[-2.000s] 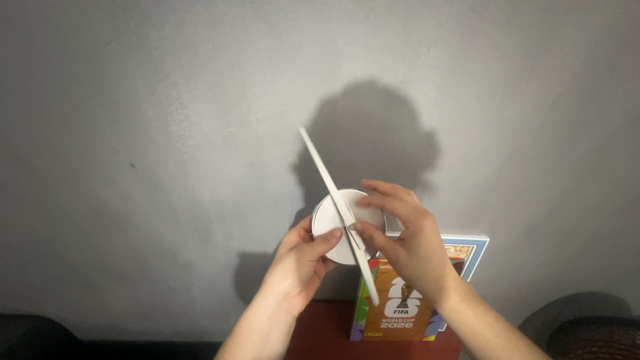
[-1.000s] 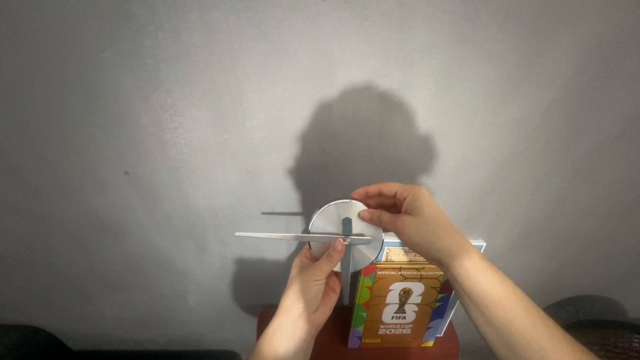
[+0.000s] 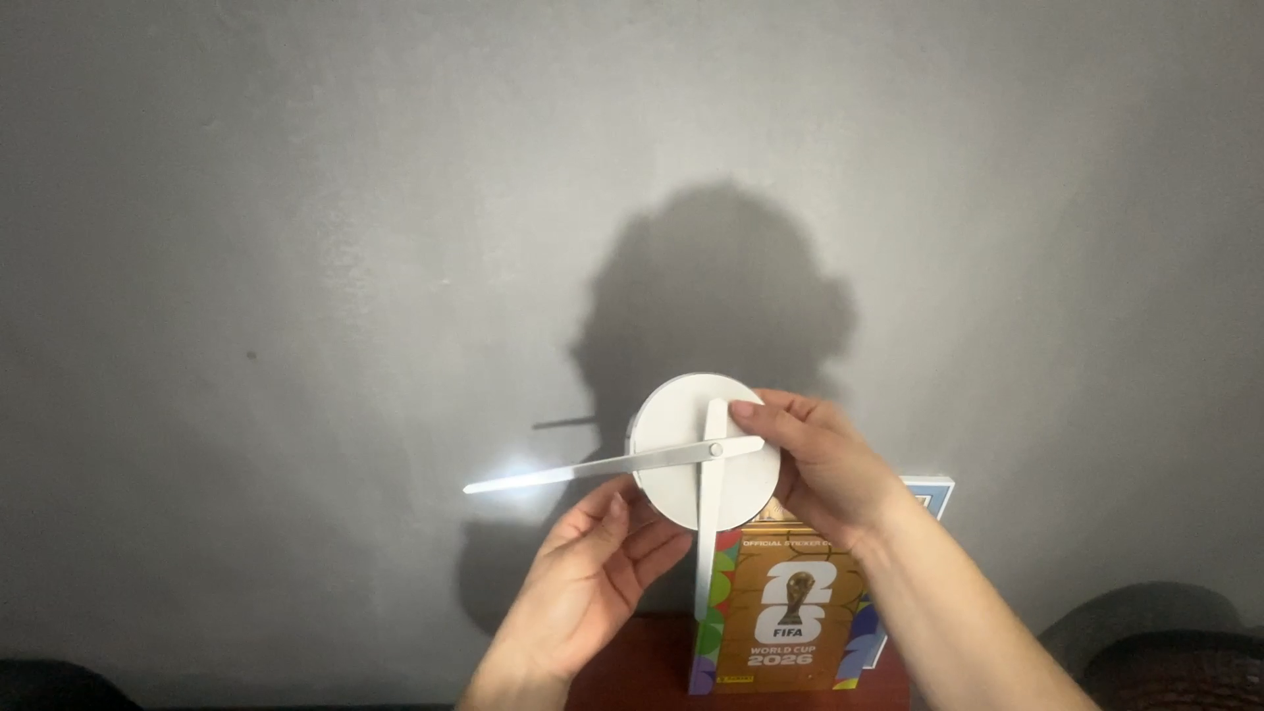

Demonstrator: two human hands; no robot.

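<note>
A round white clock body (image 3: 671, 420) faces me, held up before the grey wall. Two silvery clock hands are fixed at its centre: the long one (image 3: 573, 472) points left, the shorter one (image 3: 707, 533) points down. My right hand (image 3: 825, 459) grips the disc's right edge, thumb on the front near the upper end of the shorter clock hand, the other fingers partly hidden behind. My left hand (image 3: 602, 573) is at the lower left edge, palm up with fingers loosely curled below and behind the disc; whether it bears any of the weight is unclear.
Below the disc, a Panini World Cup sticker album (image 3: 780, 612) stands upright on a reddish-brown surface (image 3: 632, 662). Behind it is a blue-and-white bordered flat item (image 3: 933, 494). Dark rounded objects show at both lower corners. Shadows fall on the grey wall (image 3: 395, 247).
The disc has turned so its white front faces me more squarely. My left thumb has come off the centre of the clock hands, and my right hand has moved onto the disc's right edge.
</note>
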